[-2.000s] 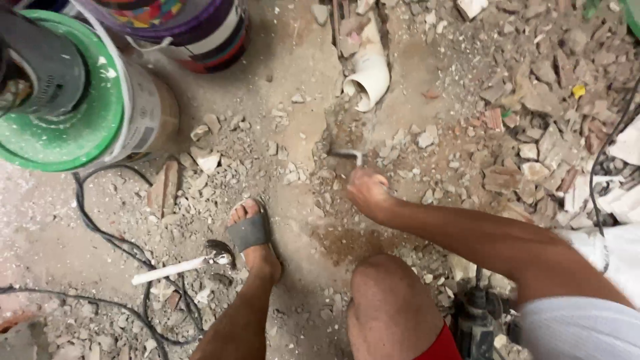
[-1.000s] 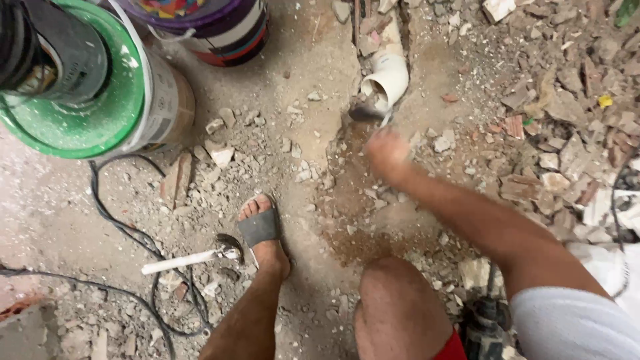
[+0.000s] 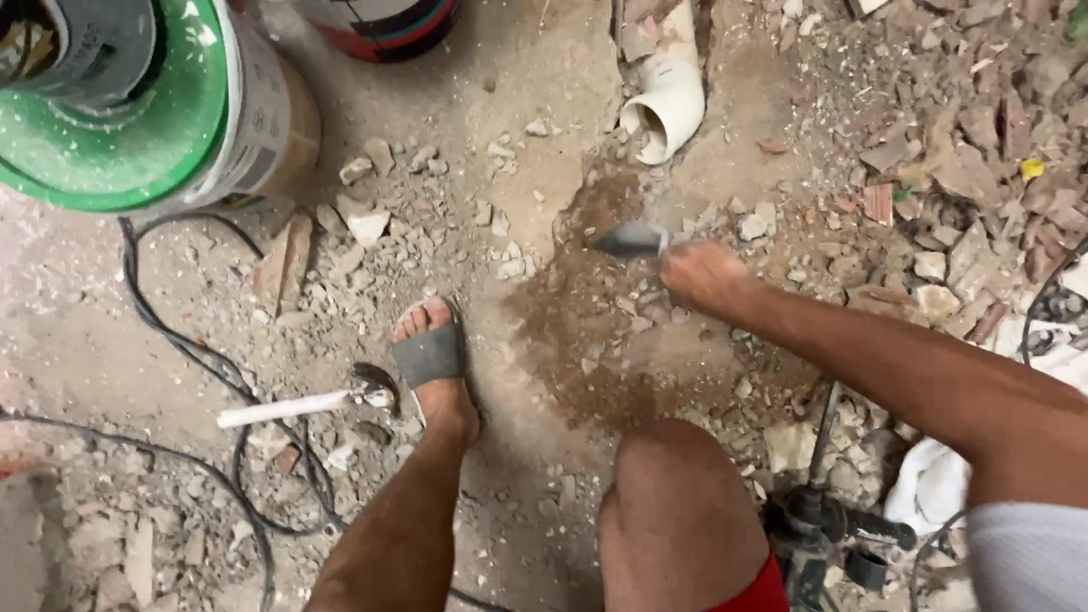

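My right hand (image 3: 707, 276) is closed around the handle of a trowel (image 3: 631, 240), whose dark blade points left, a little blurred, over loose brown soil (image 3: 595, 323). The fist hides the handle. Above the blade, the open end of a white plastic pipe elbow (image 3: 667, 110) lies in a broken channel in the floor. My left hand is out of the frame. A hammer with a white handle (image 3: 285, 409) lies on the floor left of my sandaled foot.
A bucket with a green lid (image 3: 191, 110) stands upper left, another bucket (image 3: 387, 25) beside it. Black cable (image 3: 191, 344) loops over rubble at left. A power tool with a long bit (image 3: 807, 527) lies by my right knee. Broken rubble (image 3: 960, 170) covers the right side.
The trowel, held near the pipe opening one second ago, is now lower, over the soil below it. My right hand has stayed closed on it.
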